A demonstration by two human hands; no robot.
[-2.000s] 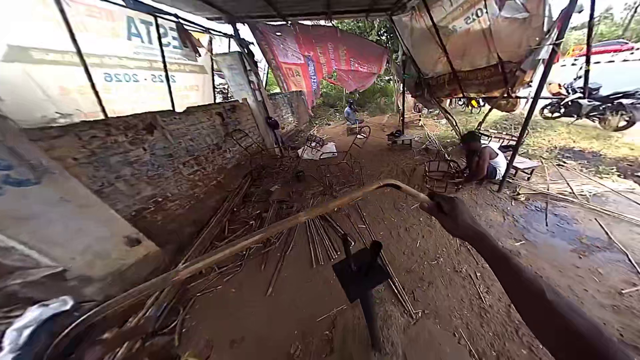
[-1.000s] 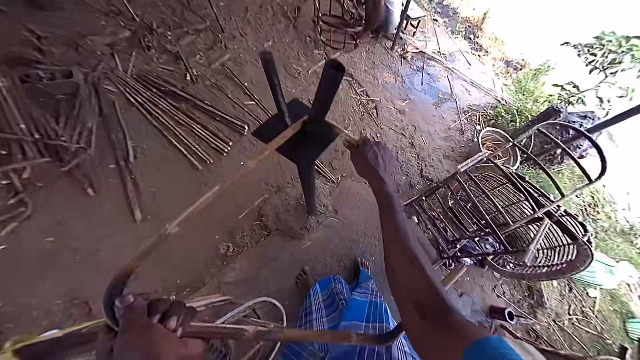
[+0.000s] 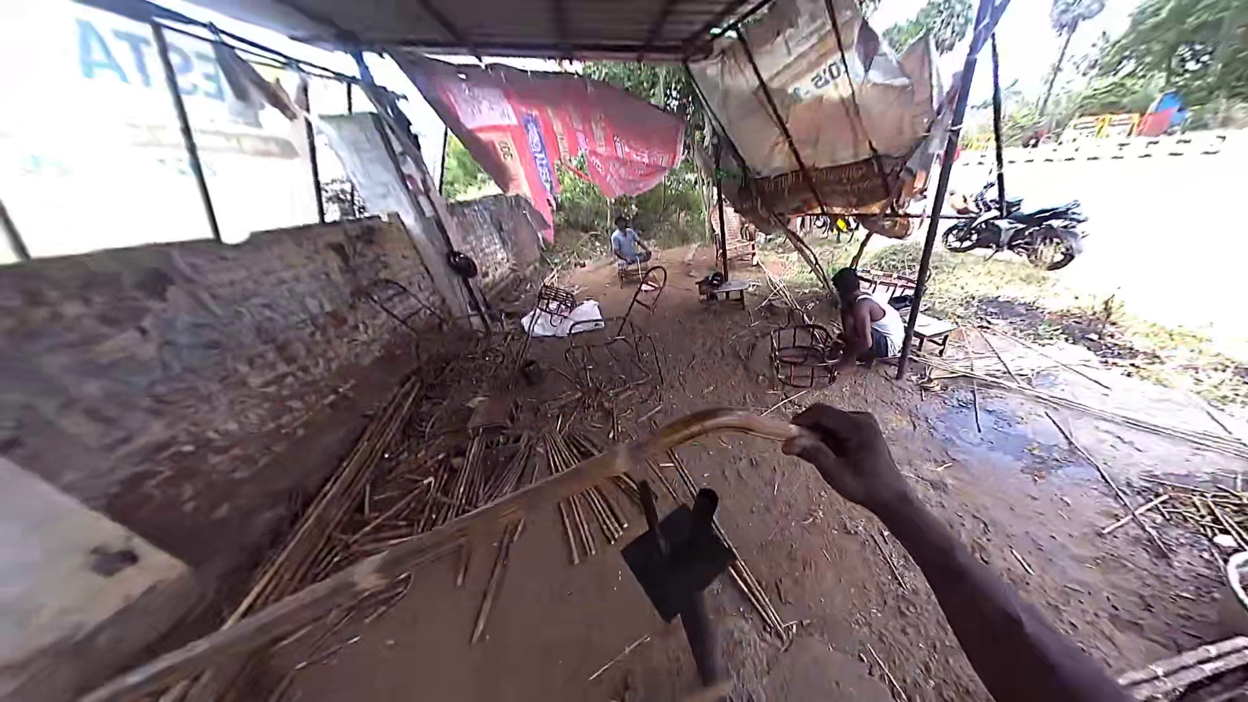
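Note:
My right hand (image 3: 846,453) grips the bent end of a long cane pole (image 3: 507,507), which curves near my fingers and runs down to the lower left edge of the view. My left hand is out of view. Below the pole stands a dark metal bending stand (image 3: 678,561), with a square plate, two upright pegs and a single post. The pole passes above the stand; whether they touch cannot be told.
Cut cane sticks (image 3: 585,502) lie on the dirt behind the stand. Farther off, a person (image 3: 871,322) crouches by a cane frame (image 3: 802,353), and another person (image 3: 629,242) sits. A brick wall (image 3: 195,341) runs along the left. A metal pole (image 3: 941,195) stands at right.
The view has swung down to the stand and back up. One second ago the pole lay across the stand between the pegs and my left hand held it; now the pole is raised.

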